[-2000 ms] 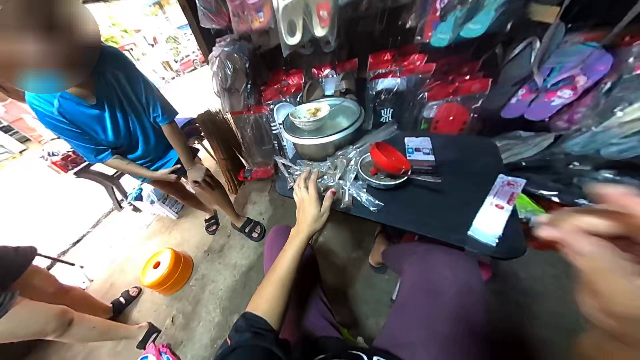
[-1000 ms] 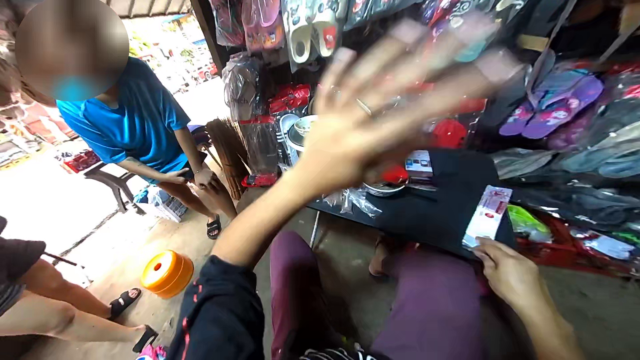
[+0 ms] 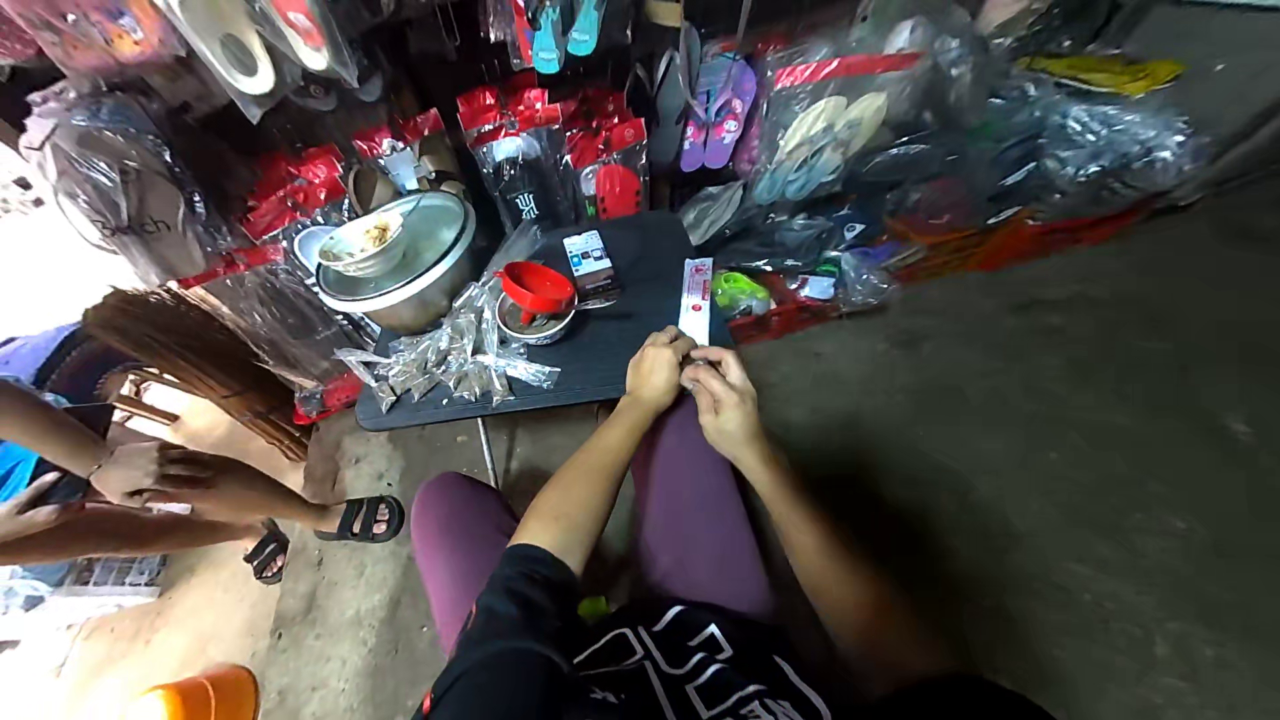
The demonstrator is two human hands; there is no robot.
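At the right end of the black folding table (image 3: 640,350), my left hand (image 3: 658,372) and my right hand (image 3: 724,398) meet over the near end of a white plastic packet with red print (image 3: 697,300). The fingers of both are pinched at it; what lies between the fingertips is too small to tell. Left of them a red plastic funnel (image 3: 538,287) rests in a small bowl (image 3: 535,328) of dark contents. Small clear plastic bags with brown filling (image 3: 455,355) lie in a pile beside the bowl. A smartphone with a lit screen (image 3: 590,262) is behind it.
A large metal pot with a lid (image 3: 400,290) stands at the table's left, a bowl with food scraps (image 3: 362,245) on top. Bagged sandals (image 3: 820,140) hang and lie behind. A seated person's hands (image 3: 150,475) and sandalled feet are at the left, an orange stool (image 3: 205,695) below.
My left hand, raised and spread in front of the view one second ago, has come down beside my right hand at the white packet. The view has turned to the right.
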